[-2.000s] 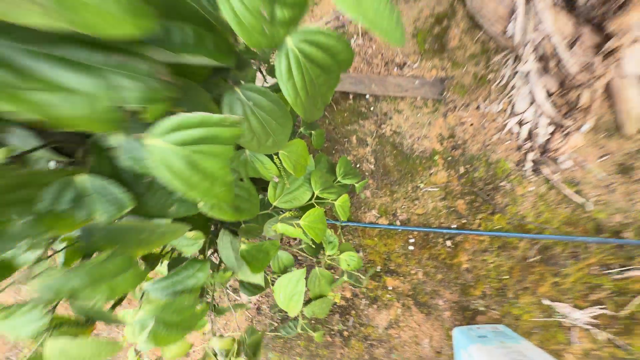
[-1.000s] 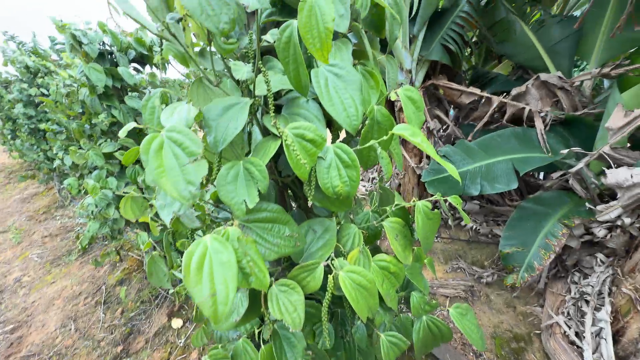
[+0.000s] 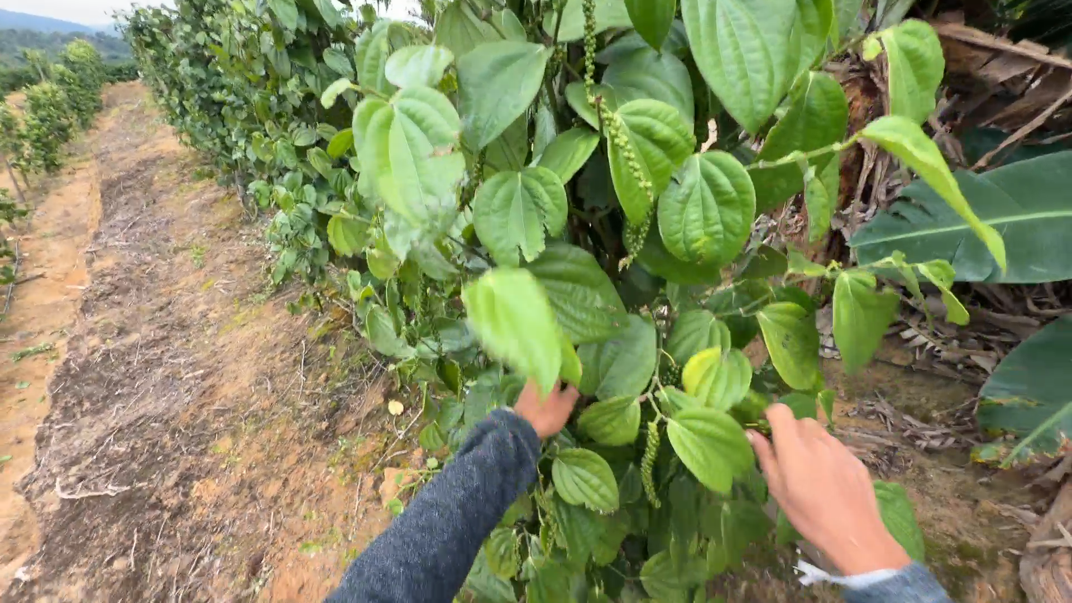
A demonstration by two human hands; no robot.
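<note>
A leafy pepper vine (image 3: 620, 360) with green pepper spikes (image 3: 650, 465) fills the middle of the view. My left hand (image 3: 546, 409), in a dark grey sleeve, reaches in among its leaves; the fingertips are hidden behind foliage, so its hold cannot be told. My right hand (image 3: 816, 481) is at the vine's lower right, thumb and forefinger drawn close together at a leafy stem beside a broad green leaf (image 3: 710, 448). Whether they pinch the stem is unclear. Another spike (image 3: 628, 155) hangs higher up, above both hands.
Broad banana leaves (image 3: 1005, 218) and dry plant litter (image 3: 938, 427) lie to the right. More vines (image 3: 234, 92) run back on the left beside a bare dirt path (image 3: 159, 335). Thin stems with leaves (image 3: 863, 314) stick out above my right hand.
Both my hands have come into view and reached in among the lower leaves; neither shows in the earlier frames. The view has swung up from the ground and blue line seen two seconds ago.
</note>
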